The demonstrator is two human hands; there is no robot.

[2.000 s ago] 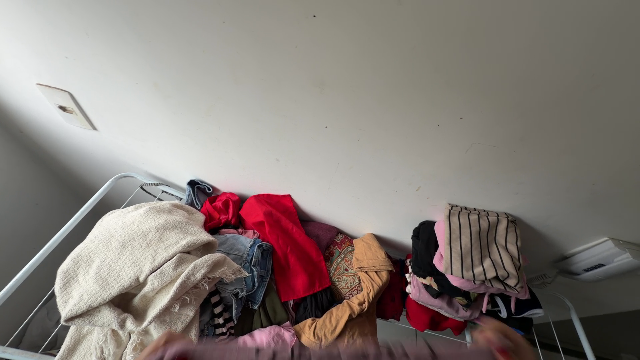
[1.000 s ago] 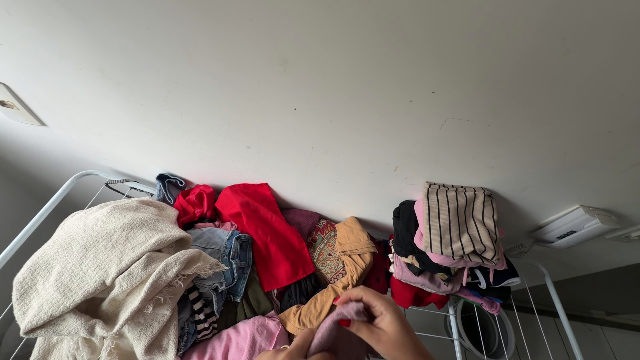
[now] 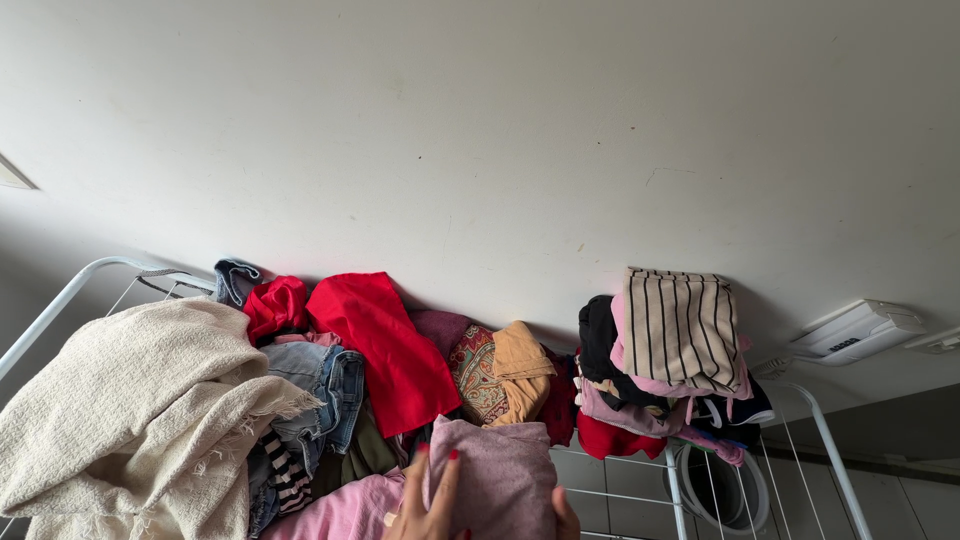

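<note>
A mauve speckled cloth garment point(image 3: 499, 469), folded into a rough rectangle, is held up at the bottom centre. Fingers of my left hand point(image 3: 429, 499), with red nails, lie over its left side. At its lower right edge only part of my right hand point(image 3: 564, 514) shows; the rest is out of frame. Behind it lie a tan cloth garment point(image 3: 521, 371), a paisley-patterned cloth point(image 3: 478, 375) and a bright red cloth point(image 3: 390, 360). Pink fabric point(image 3: 345, 506) lies to the left of my left hand.
A white wire drying rack point(image 3: 825, 435) carries the clothes against the wall. A cream fringed blanket point(image 3: 142, 397) and denim point(image 3: 319, 382) are heaped at left. A folded stack topped by a striped garment point(image 3: 679, 326) sits at right, above a round grey-white container point(image 3: 750, 495) below.
The mauve garment, bunched in the fingers a second ago, is now a flat folded piece held upright. My hands have moved apart to its two sides.
</note>
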